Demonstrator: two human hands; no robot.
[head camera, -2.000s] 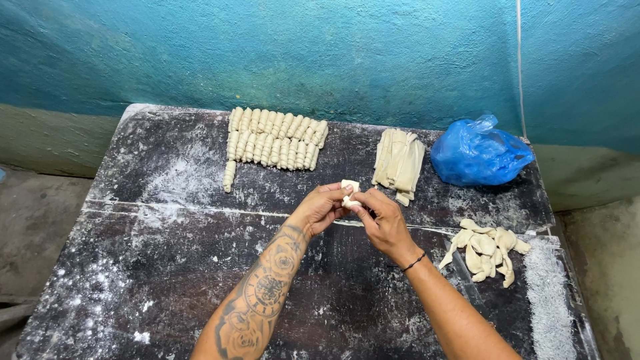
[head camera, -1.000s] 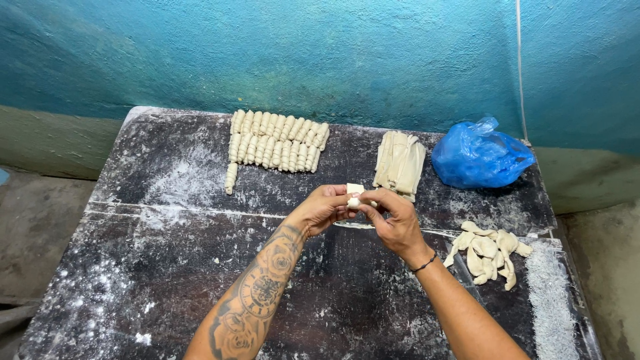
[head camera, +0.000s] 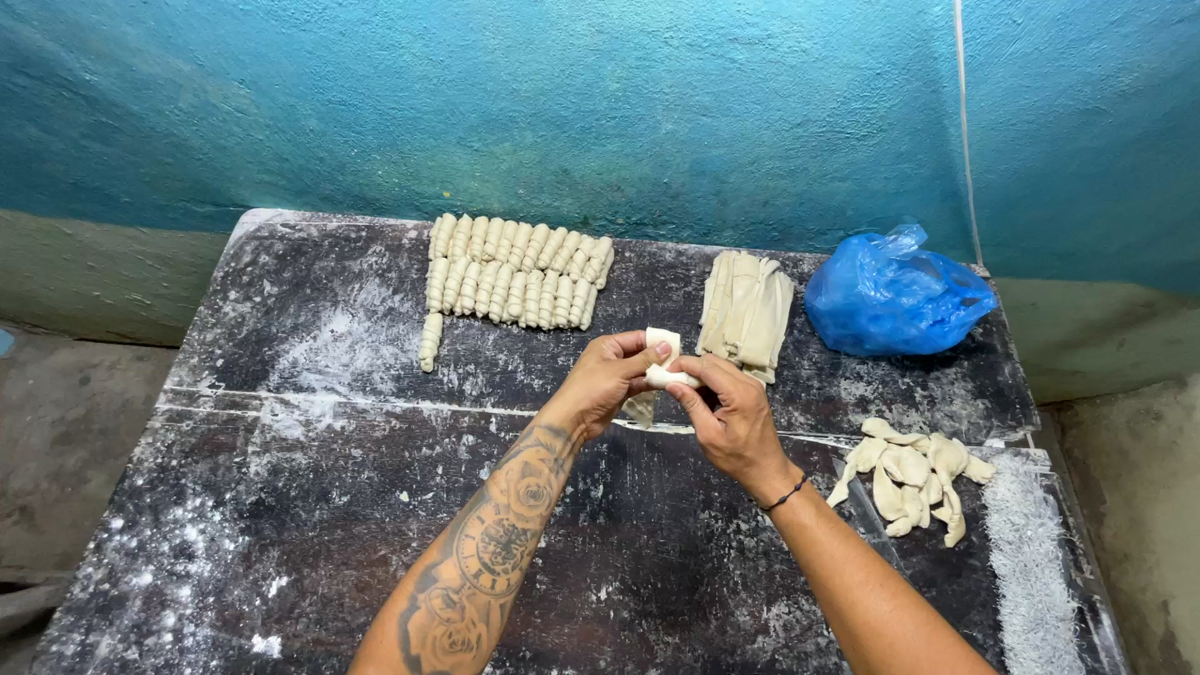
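Between my left hand (head camera: 614, 375) and my right hand (head camera: 727, 403), above the middle of the table, is a strip of pale dough (head camera: 664, 349), partly rolled at its lower end. The left fingers and thumb pinch the strip, while the right thumb and fingers grip the rolled part. Two rows of coiled dough rolls (head camera: 516, 272) lie beyond my left hand, with a single roll (head camera: 430, 342) below their left end. Just past my right hand is a stack of flat dough strips (head camera: 745, 309).
A blue plastic bag (head camera: 895, 295) sits at the back right. Irregular dough scraps (head camera: 909, 478) lie on the right, beside a clear flat piece (head camera: 867, 511) and a rough white strip (head camera: 1027, 562). White flour marks the dark table (head camera: 328, 525); a blue wall (head camera: 609, 112) rises behind it.
Both hands have stayed near the same place with the dough between them. Their fingers have shifted, and the upper part of the strip shows more than two seconds ago.
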